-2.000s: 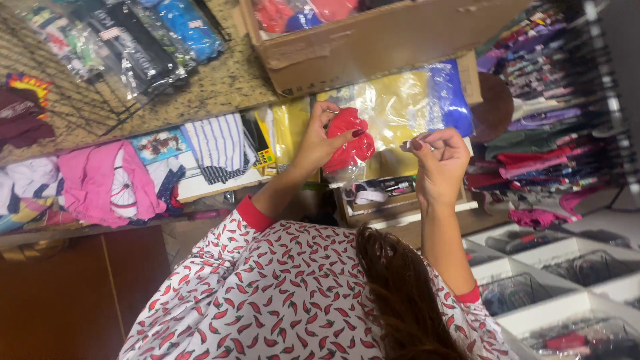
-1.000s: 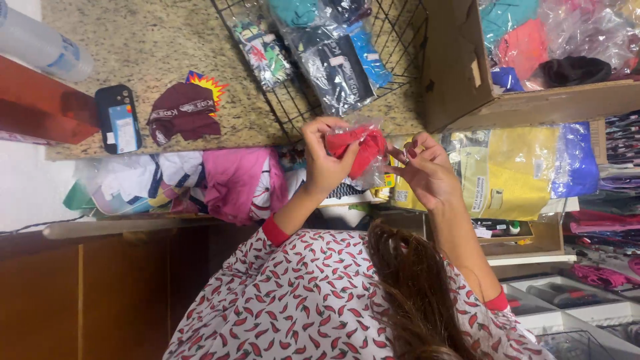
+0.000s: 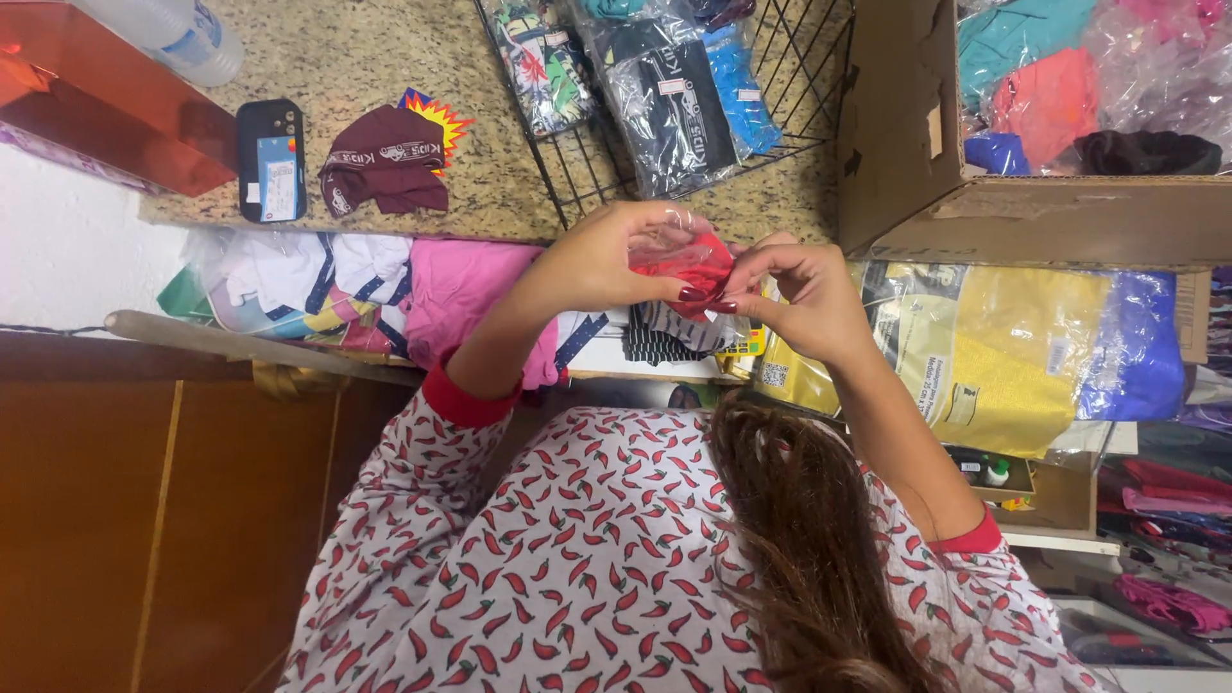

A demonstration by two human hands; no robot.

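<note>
Over the near edge of a granite counter (image 3: 385, 58), my left hand (image 3: 616, 258) holds a red garment in a clear plastic bag (image 3: 688, 274), with the thumb and fingers around it. My right hand (image 3: 794, 294) pinches the right edge of the same bag between thumb and fingers. Both thumbs almost meet at its lower edge. Beyond my hands, a black wire basket (image 3: 804, 72) holds several bagged garments, among them a black one (image 3: 679, 115) and a blue one (image 3: 743, 91). A maroon garment (image 3: 385, 159) lies to the left on the counter, beside a black phone (image 3: 271, 162).
An open cardboard box (image 3: 1049, 221) of bagged garments stands at the right. Yellow plastic packaging (image 3: 1020, 346) lies below it. Pink cloth (image 3: 472, 298) and white garments (image 3: 318, 269) lie on a shelf under the counter. A plastic bottle (image 3: 197, 43) and a red box (image 3: 106, 96) are at the far left.
The view has shifted left since the first frame. My right hand, apart from the red bag two seconds ago, has come in to it and now grips its edge.
</note>
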